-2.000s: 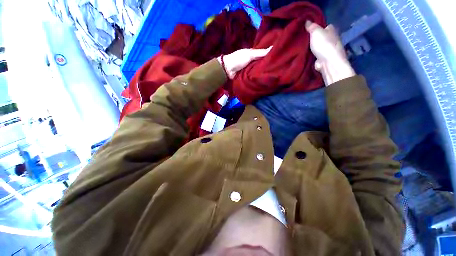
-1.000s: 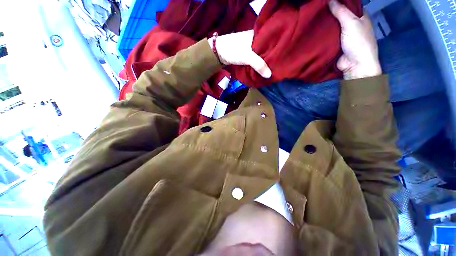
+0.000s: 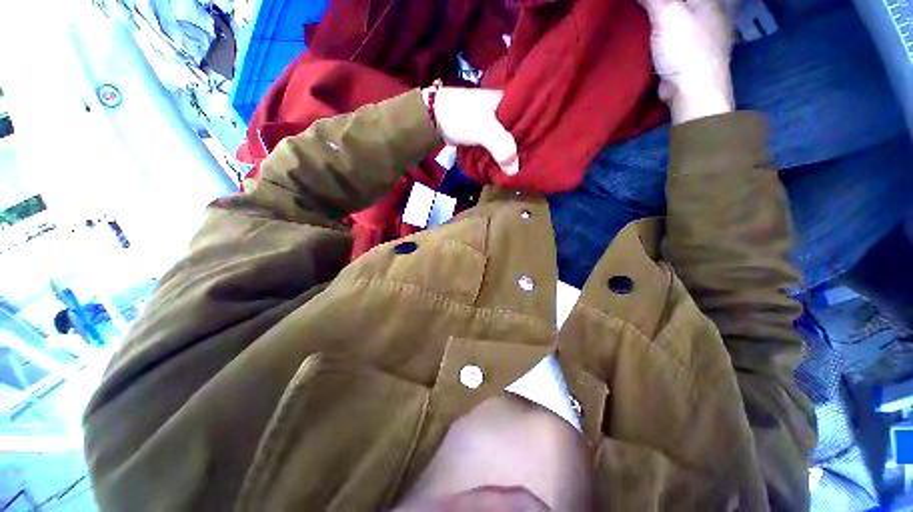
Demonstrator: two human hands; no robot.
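A dark red soft garment lies bunched over my lap at the top centre. My left hand holds its left side, thumb on top of the cloth and the other fingers hidden by it. My right hand is at the garment's upper right edge, close to the picture's top, with its fingers partly hidden and partly cut off. It appears to grip the cloth there. White labels show against red cloth below my left forearm.
A blue crate with more red cloth stands at the upper left. The ruler-marked table edge curves at the upper right. A white machine-like body is at the left. Grey checked fabric hangs at the lower right.
The garment has been drawn closer to my body and its lower end now hangs over the jacket's edge. My right hand has moved up towards the top edge. My left hand stays on the cloth.
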